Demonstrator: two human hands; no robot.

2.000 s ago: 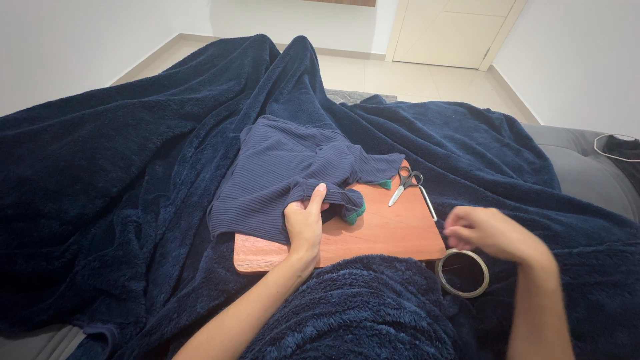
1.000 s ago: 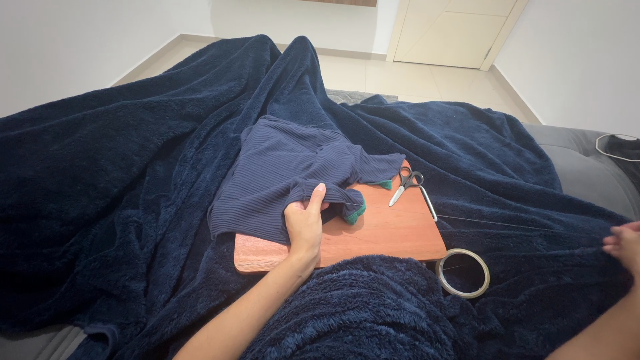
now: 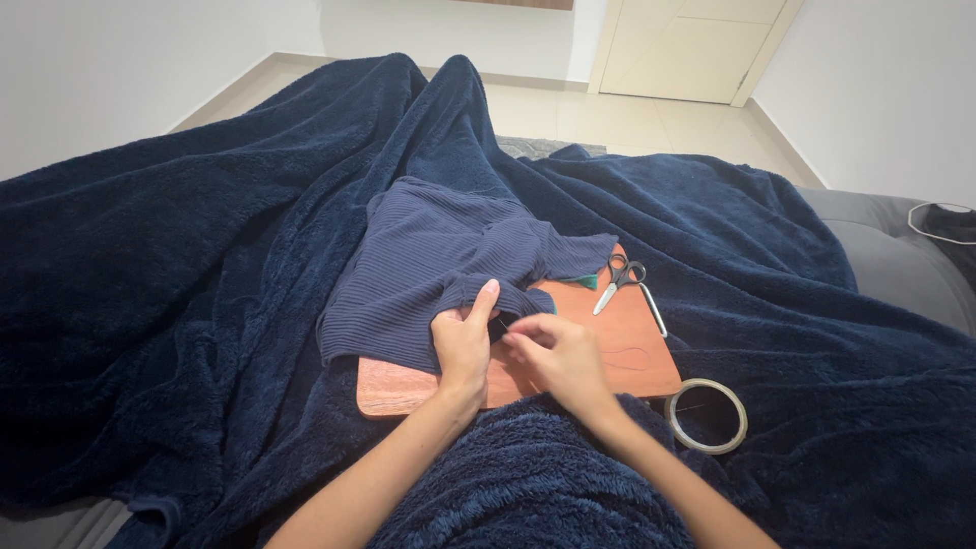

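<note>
My left hand (image 3: pixel 465 339) grips the edge of a blue ribbed knit garment (image 3: pixel 427 252), thumb on top. Close at its right, my right hand (image 3: pixel 553 351) pinches a thin sewing needle (image 3: pixel 502 325) pointing toward the fabric. A loop of dark thread (image 3: pixel 637 358) trails over the wooden board (image 3: pixel 640 335) under the garment. Green fabric (image 3: pixel 585 281) peeks out below the garment's right part. Scissors with black handles (image 3: pixel 619 282) lie on the board's upper right, beside its metal handle (image 3: pixel 653 310). A roll of tape (image 3: pixel 706 416) rests by the board's lower right corner.
A dark blue plush blanket (image 3: pixel 191 274) covers the legs and surrounds the board. A grey upholstered seat (image 3: pixel 884 252) shows at the right, with a dark item and a pale cord (image 3: pixel 926 229) on it. Beyond are a tiled floor and a door (image 3: pixel 686 46).
My right hand swung out to the far right with the thread stretched behind it, then came back beside my left hand. The left hand stays on the garment.
</note>
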